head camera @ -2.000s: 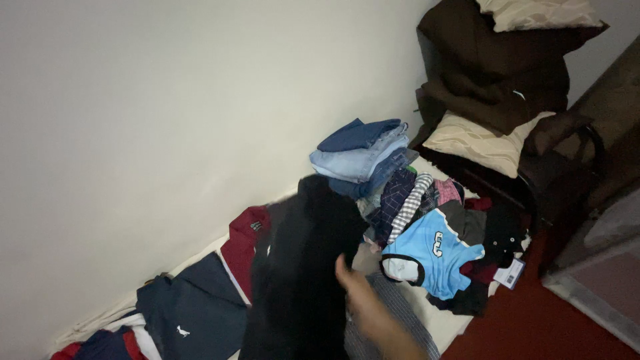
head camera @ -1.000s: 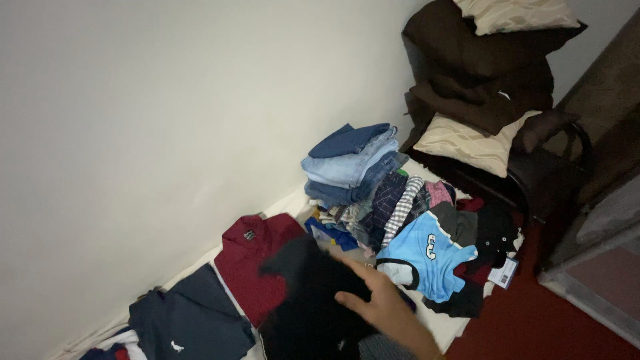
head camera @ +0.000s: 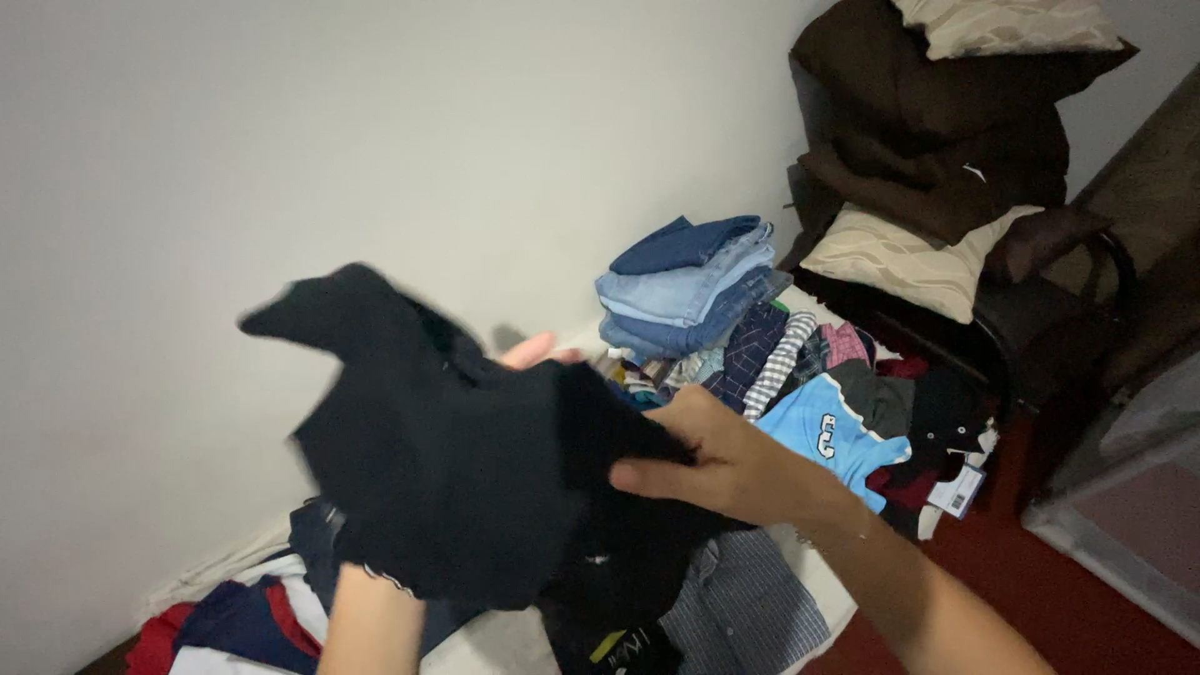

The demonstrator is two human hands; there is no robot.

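Note:
A black garment (head camera: 450,459) is held up in front of me, draped over my left hand (head camera: 539,352). Most of that hand is hidden behind the cloth; only some fingertips and the forearm show, so its grip cannot be told. My right hand (head camera: 717,459) pinches the garment's right edge between thumb and fingers. Below it lie another black garment with a yellow mark (head camera: 619,647) and a grey pinstriped shirt (head camera: 741,600). Folded jeans (head camera: 689,281) are stacked beyond my hands. Right of them lie a checked garment (head camera: 783,361) and a light blue top (head camera: 816,431).
Navy, red and white clothes (head camera: 244,619) lie at lower left. A chair at right (head camera: 1059,272) holds dark brown fabric (head camera: 937,112) and patterned cushions (head camera: 909,258). A translucent plastic bin (head camera: 1125,525) stands on the red floor at right. A pale wall (head camera: 328,141) runs behind the clothes.
The black garment has been lifted from above the clothes and now hangs across both hands. My left forearm has come into view. The dark red shirt seen earlier is now hidden.

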